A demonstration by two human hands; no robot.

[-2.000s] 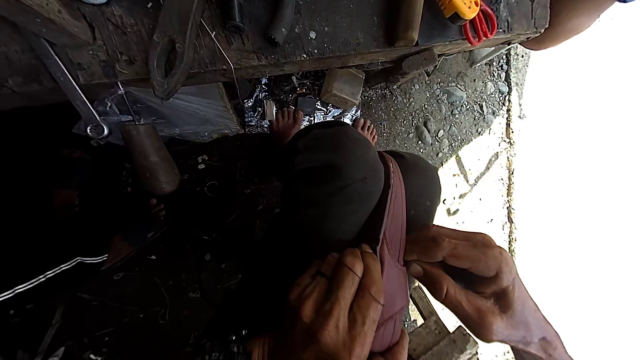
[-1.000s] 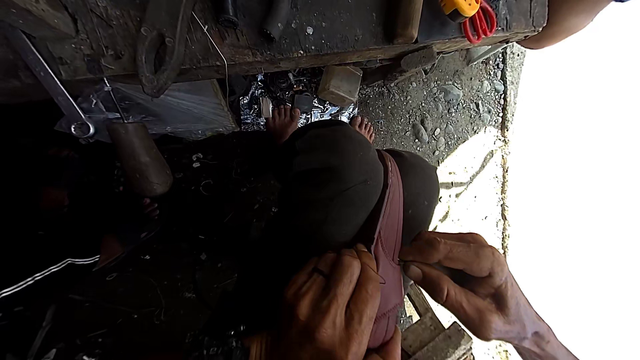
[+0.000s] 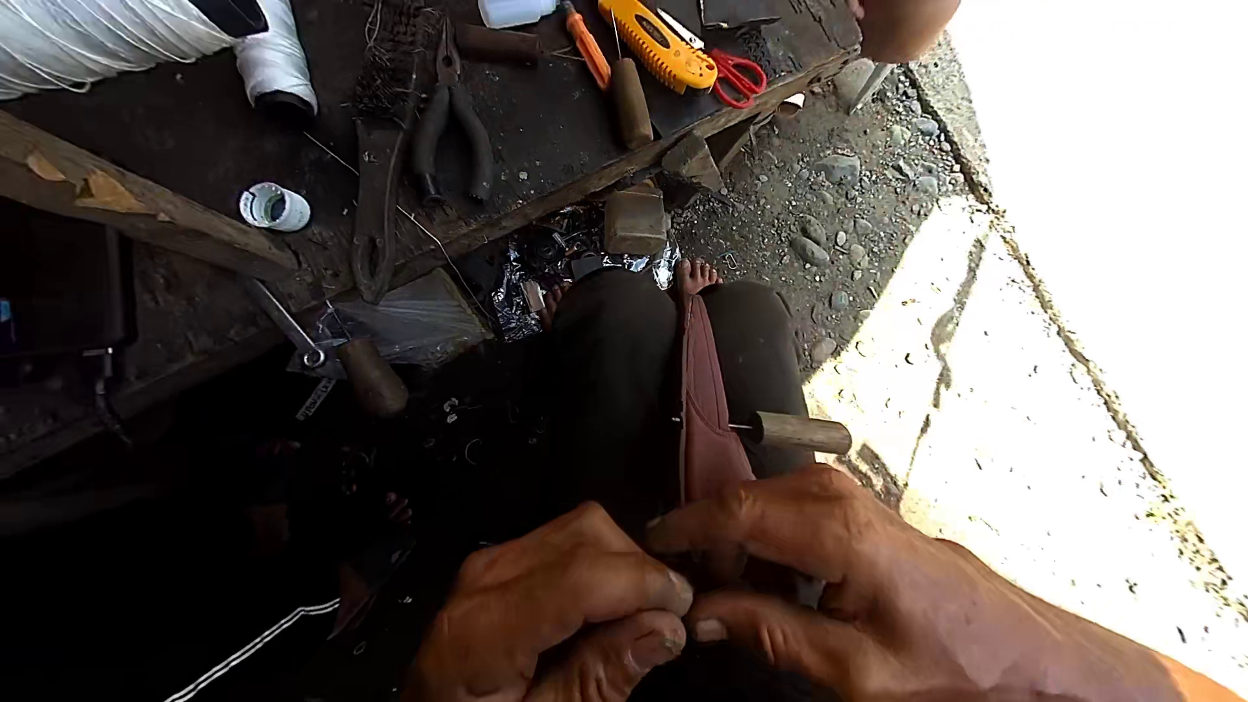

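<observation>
A strip of pinkish-red material (image 3: pixel 710 429) lies between my knees. An awl with a wooden handle (image 3: pixel 803 432) is stuck into its right side, and neither hand touches the handle. Nearer to me, my left hand (image 3: pixel 570 614) has its thumb and forefinger pinched together; whatever is between them is too small to make out. My right hand (image 3: pixel 809 575) is beside it, thumb and forefinger curved apart near the left fingertips. Whether it holds a thread or anything else cannot be seen.
On the wooden bench (image 3: pixel 546 195) lie pliers (image 3: pixel 453 127), a yellow cutter (image 3: pixel 658 44), red-handled scissors (image 3: pixel 739 78), another wooden-handled tool (image 3: pixel 631 102), and white thread spools (image 3: pixel 278 63). A wrench (image 3: pixel 288 322) and a wooden-handled tool (image 3: pixel 372 378) hang at the bench edge. A person's bare skin shows at the top right.
Both hands have come off the pinkish-red strip and are now together nearer to me. The awl now stands in the strip with its handle free. The view has shifted to show more of the bench.
</observation>
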